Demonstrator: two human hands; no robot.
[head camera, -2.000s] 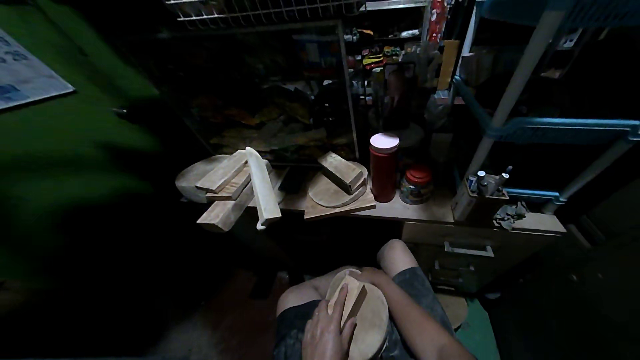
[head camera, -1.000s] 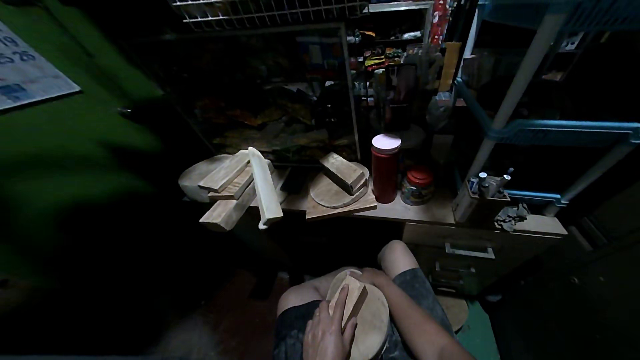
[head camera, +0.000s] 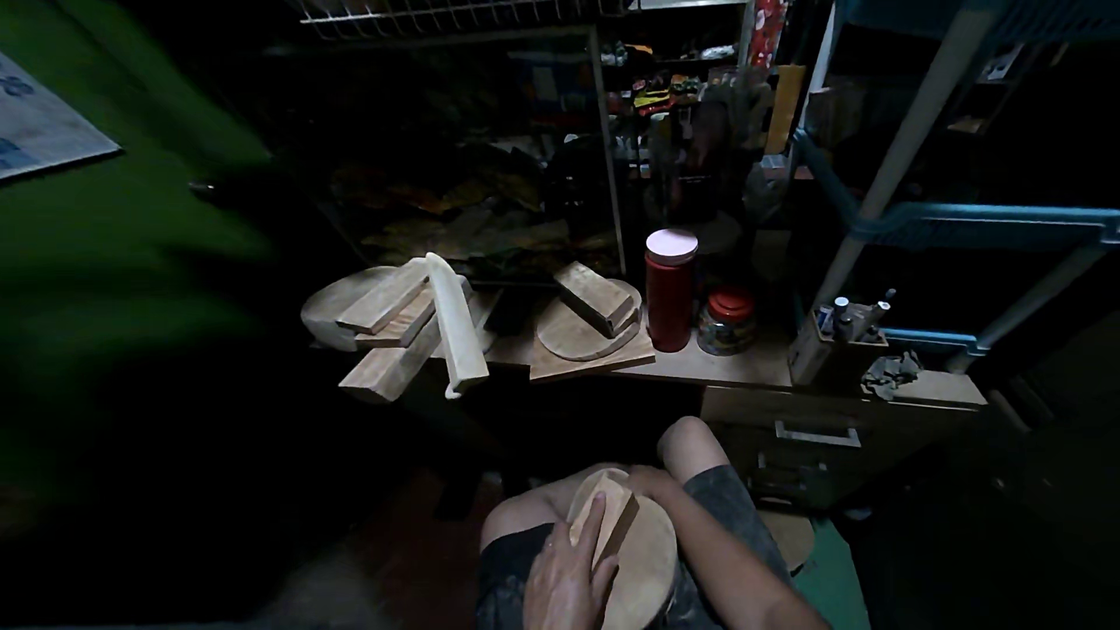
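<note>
A round wooden board (head camera: 652, 547) lies across my lap, with a rectangular wooden block (head camera: 615, 516) on top of it. From the near left, my left hand (head camera: 569, 569) grips the block, index finger stretched along its top and thumb at its right side. My right hand (head camera: 646, 481) is at the far edge of the board, near the block's far end; its fingers are mostly hidden, so its hold is unclear. Ahead on the counter, another wooden block (head camera: 595, 296) rests on a round wooden piece (head camera: 573, 337), above a flat wooden board (head camera: 542, 366).
Several wood pieces (head camera: 385, 297) are stacked at the counter's left, some overhanging its edge. A red canister (head camera: 670, 302), a red-lidded jar (head camera: 726, 322) and a box of pens or markers (head camera: 809, 354) stand farther right. Drawers (head camera: 744, 416) are below; a blue-framed rack (head camera: 989, 214) stands at right.
</note>
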